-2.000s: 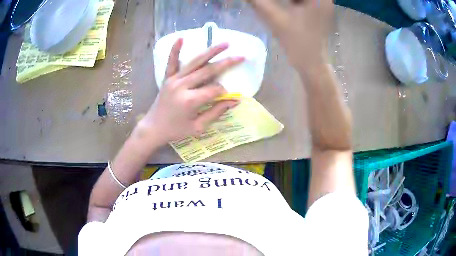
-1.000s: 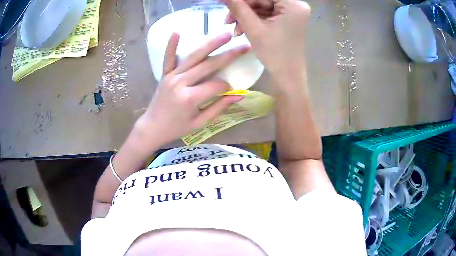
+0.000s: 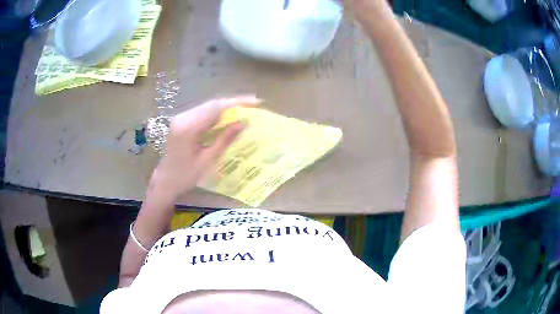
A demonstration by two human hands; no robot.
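My left hand [image 3: 199,141] is blurred and closed on a folded yellow label sheet [image 3: 270,150], which it holds over the table in front of me. A round white housing [image 3: 279,27] with a short dark slot lies farther back, cut off by the top edge and slightly blurred. My left hand is apart from it. My right arm reaches forward to the right of the housing. Only the base of my right hand [image 3: 368,7] shows at the top edge; its fingers are out of the picture.
A white housing [image 3: 97,27] lies on spare yellow label sheets [image 3: 92,73] at the back left. Another white housing [image 3: 508,91] with clear plastic is at the right. A green crate [image 3: 506,213] with white parts [image 3: 491,270] is below the table. A cardboard box [image 3: 37,270] is at lower left.
My left hand has left the housing and moved back toward me with the sheet. My right hand has moved forward, nearly out of view. The housing sits farther up in the picture.
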